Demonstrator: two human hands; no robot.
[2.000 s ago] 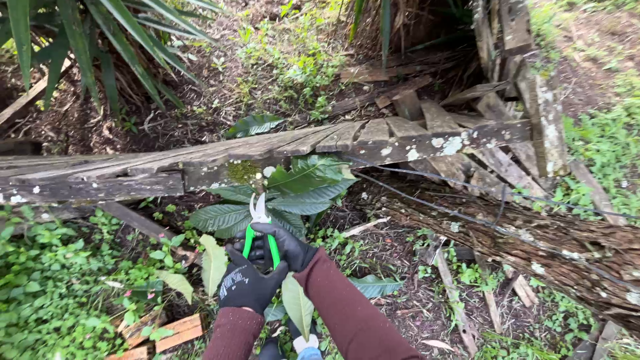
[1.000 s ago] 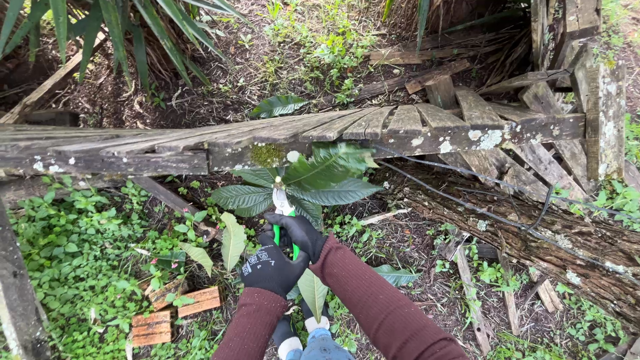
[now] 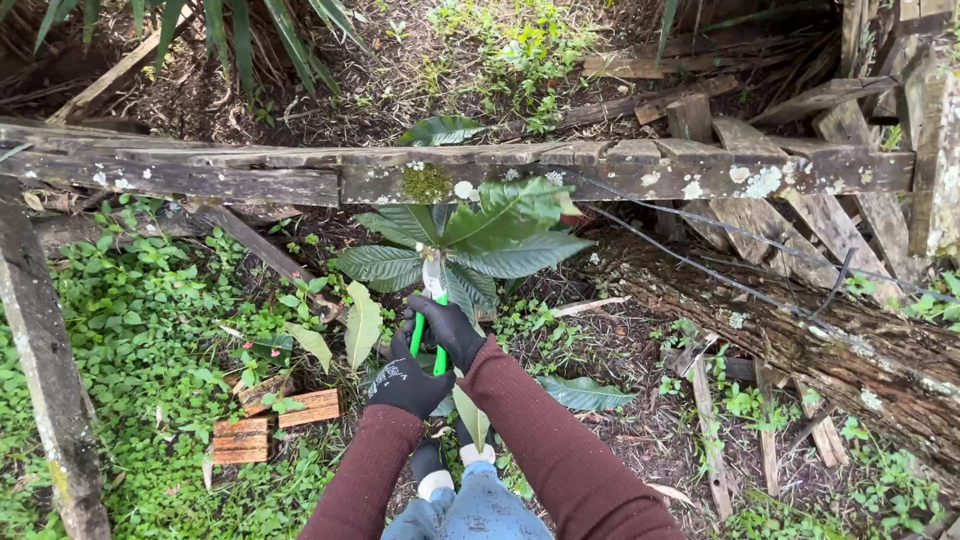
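Note:
Green-handled pruning shears (image 3: 433,279) are held between both my black-gloved hands, pointing away from me. My left hand (image 3: 411,381) grips the lower part of the green handles. My right hand (image 3: 448,328) closes round the handles just below the metal blades. The blade tips touch the middle of a leafy plant (image 3: 517,255) with large dark green ribbed leaves, where its leaf stalks meet. Whether the blades are apart there cannot be told. Paler, drooping leaves (image 3: 363,324) hang left of my hands, and another hangs below them.
A weathered wooden rail (image 3: 255,176) with lichen crosses just beyond the plant. Leaning boards (image 3: 780,232), a wire (image 3: 690,255) and a thick rough log (image 3: 795,330) lie to the right. A slanted post (image 3: 45,360) stands at left. Broken bricks (image 3: 241,441) sit among low weeds.
Both hands have stayed on the shears. The blades, seen apart two seconds ago, now appear closer together at the plant's middle. The view has shifted.

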